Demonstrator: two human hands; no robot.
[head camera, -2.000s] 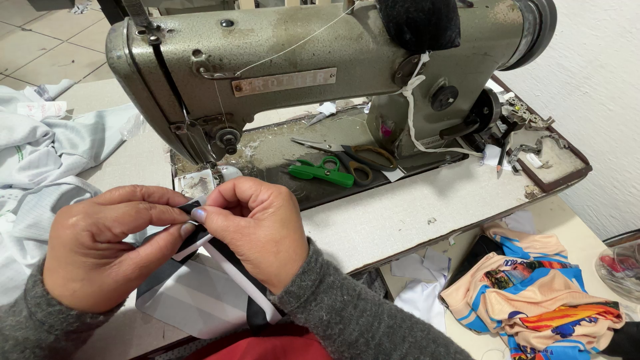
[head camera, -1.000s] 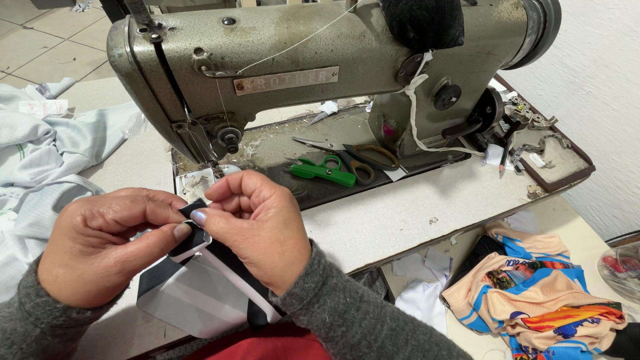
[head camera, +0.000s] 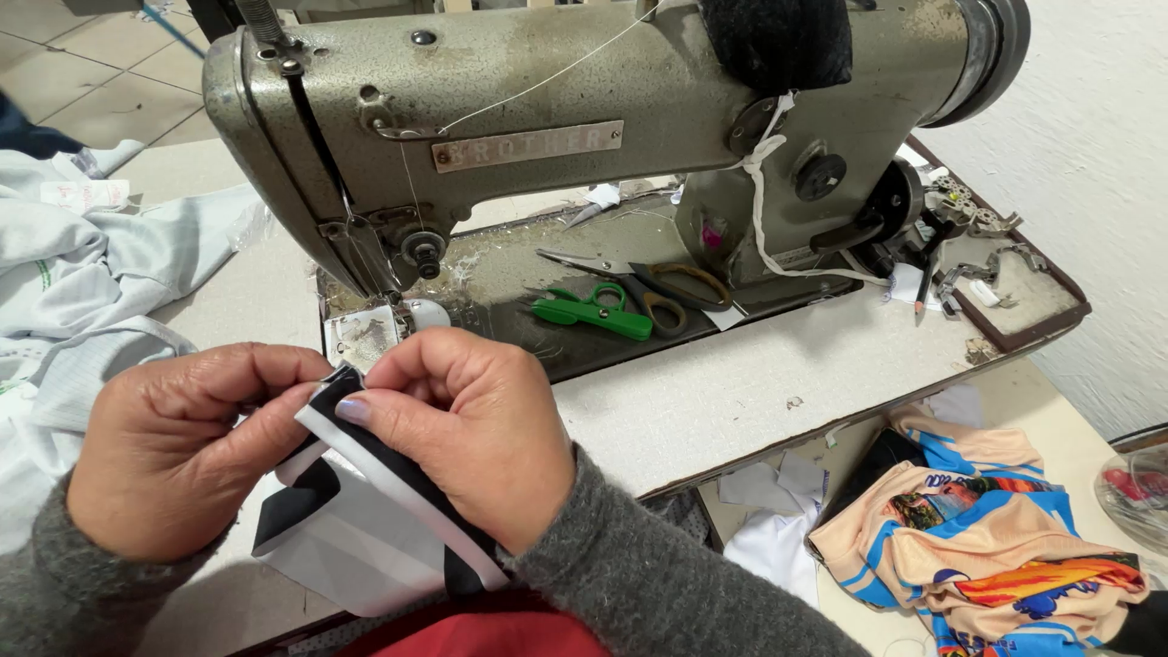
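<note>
My left hand (head camera: 196, 447) and my right hand (head camera: 479, 424) pinch the folded top end of a black, white and grey fabric piece (head camera: 365, 538) between thumbs and fingertips. The fabric hangs down over the table edge toward my lap. Just beyond my fingertips is the needle area of a Brother sewing machine (head camera: 584, 100), with a small white piece (head camera: 360, 333) lying by the presser foot. A white thread runs along the machine's arm. On the machine bed lie green thread snips (head camera: 593, 315) and dark-handled scissors (head camera: 671, 292).
Pale garments (head camera: 82, 265) are heaped on the table at left. A tray of small metal parts (head camera: 1013, 283) and a pencil (head camera: 926, 283) lie at right. Below, a colourful printed garment (head camera: 985, 529) rests beside white fabric scraps (head camera: 780, 520) and a clear container (head camera: 1136, 493).
The fabric's black and white edge has turned between my fingers, and more of its white strip shows. Something dark has appeared at the far left edge.
</note>
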